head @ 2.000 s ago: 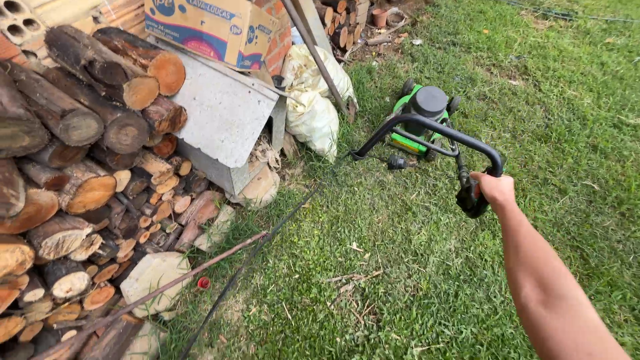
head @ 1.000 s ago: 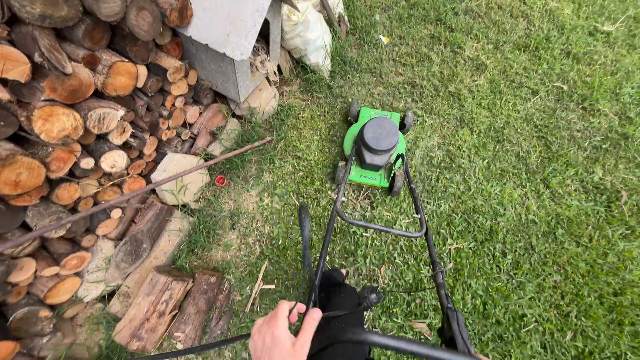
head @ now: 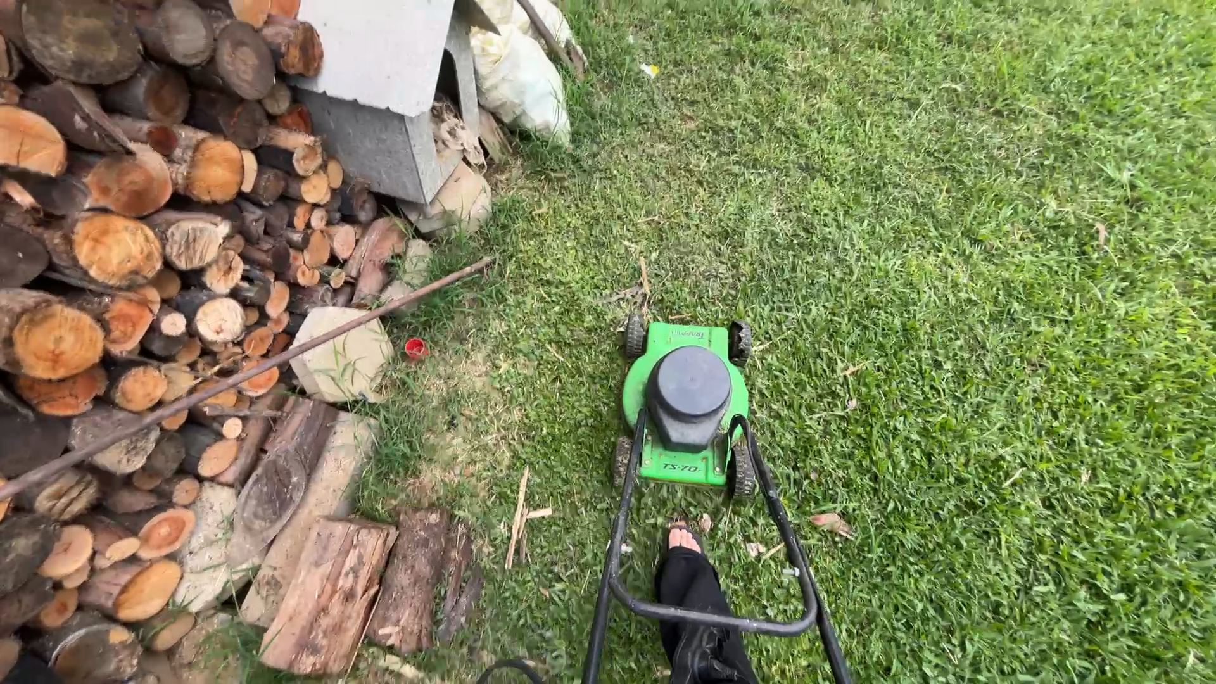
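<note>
A green electric lawn mower (head: 686,408) with a dark grey motor cover stands on the grass, a little right of the middle of the view. Its black tubular handle (head: 714,622) runs toward me and leaves the view at the bottom edge. Neither of my hands shows, so what they hold or touch is hidden. My foot and a black trouser leg (head: 698,608) show between the handle's tubes, behind the mower's rear edge. A piece of black cable (head: 510,668) curves at the bottom, left of the handle.
Stacked firewood (head: 114,247) fills the left side, with a long thin rod (head: 275,364) across it. Split logs (head: 328,594) lie at its foot. A grey shelter (head: 370,142) and white sack (head: 521,85) stand beyond. A red cap (head: 416,349) and wood slivers (head: 519,518) lie on the lawn.
The hand seen near the handle one second ago has left the view. The mower now points straight ahead, and my foot shows behind it. The view has shifted.
</note>
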